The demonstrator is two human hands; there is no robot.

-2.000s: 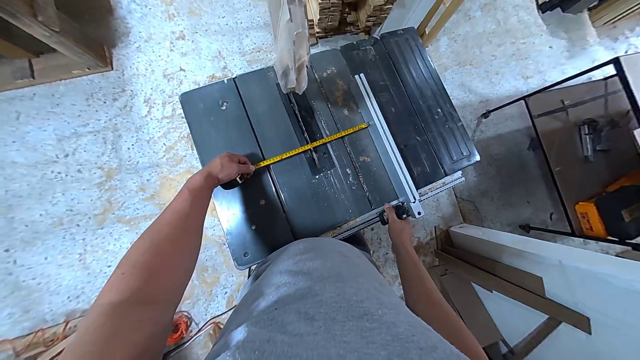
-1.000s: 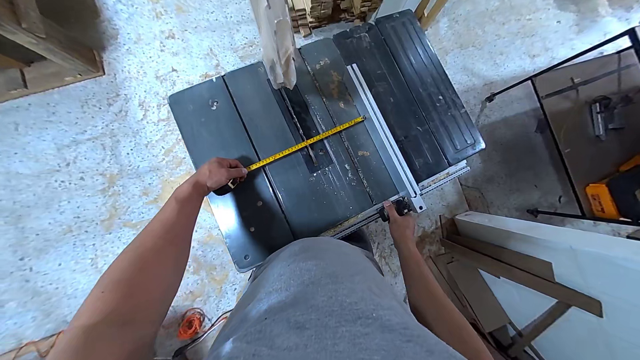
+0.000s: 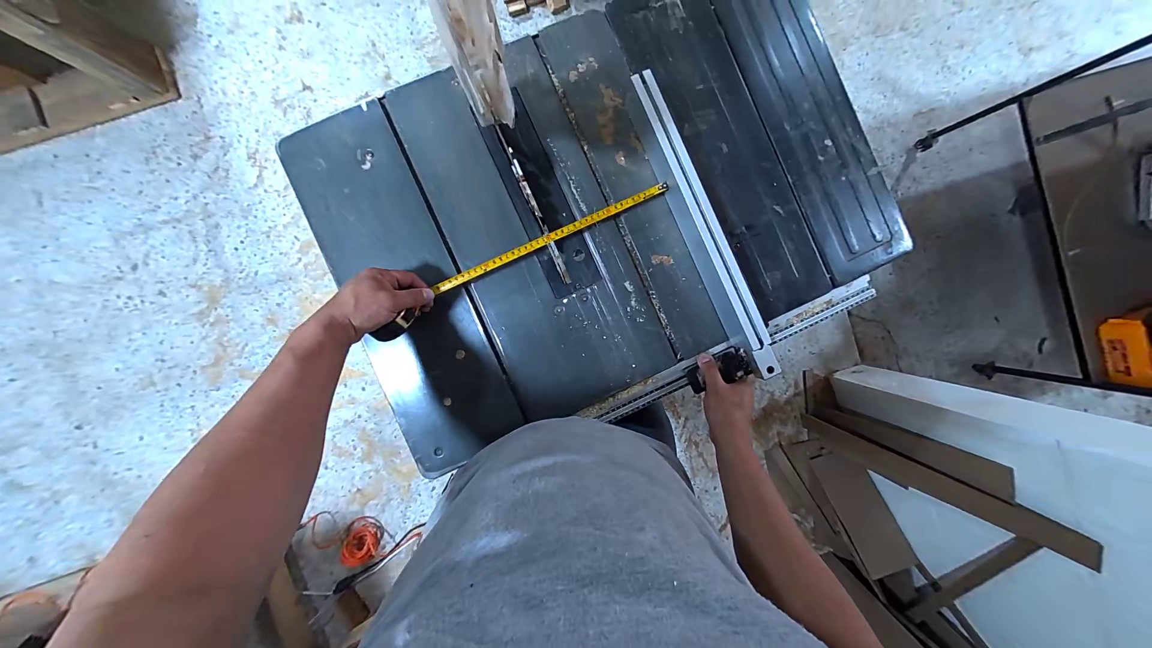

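My left hand (image 3: 382, 301) holds the case of a tape measure over the left part of a table saw's dark metal top (image 3: 360, 207). The yellow tape blade (image 3: 540, 241) runs out to the right, across the saw blade (image 3: 540, 211), and its tip lies beside the aluminium rip fence (image 3: 706, 216). My right hand (image 3: 724, 387) grips the black fence clamp (image 3: 731, 365) at the fence's near end, on the front rail (image 3: 823, 310). A translucent plastic guard or hose (image 3: 477, 58) hangs over the far end of the saw blade; which one I cannot tell.
Board offcuts (image 3: 954, 486) lean by a white panel (image 3: 1080, 477) at the lower right. A black metal frame (image 3: 1044, 207) with a yellow tool (image 3: 1125, 351) stands to the right. Wooden framing (image 3: 81, 81) is at the upper left, an orange cord coil (image 3: 362, 542) at the lower left.
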